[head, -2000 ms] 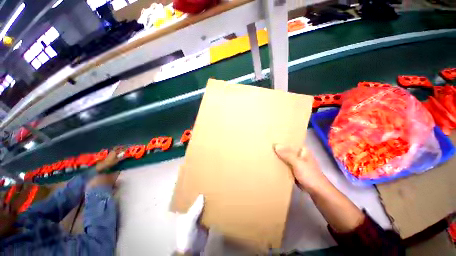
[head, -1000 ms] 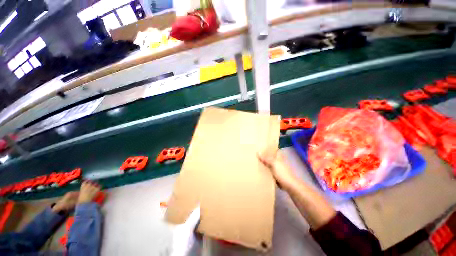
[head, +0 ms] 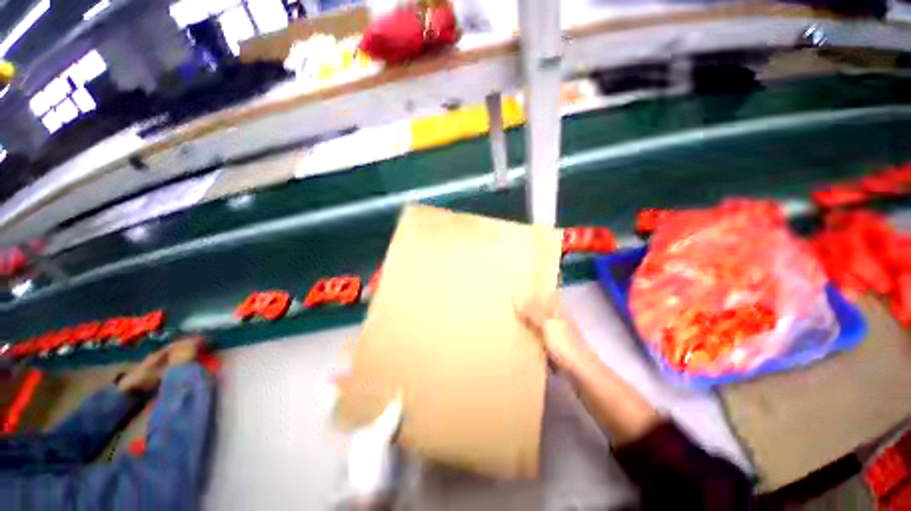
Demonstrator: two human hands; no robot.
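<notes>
A flat brown cardboard sheet (head: pixel 464 329) is held up and tilted over the white bench, in the middle of the head view. My right hand (head: pixel 547 327) holds it at its right side, with the fingers on its face. My left hand (head: pixel 375 454), in a white glove, is at its lower left edge with the thumb on the face; the other fingers are hidden or blurred. What lies behind the sheet is hidden.
A clear bag of small orange parts (head: pixel 734 289) sits in a blue basket (head: pixel 849 321) at right, near heaped orange mouldings (head: pixel 867 261). Orange shells (head: pixel 333 290) line the green conveyor (head: pixel 300 240). A metal upright (head: pixel 542 120) stands behind the sheet. A person's denim sleeves (head: pixel 175 429) are at left.
The sheet and my hands sit lower and further left in view than two seconds ago. The view has shifted. The other person's hands have come together beside the belt. Both my hands stay on the sheet.
</notes>
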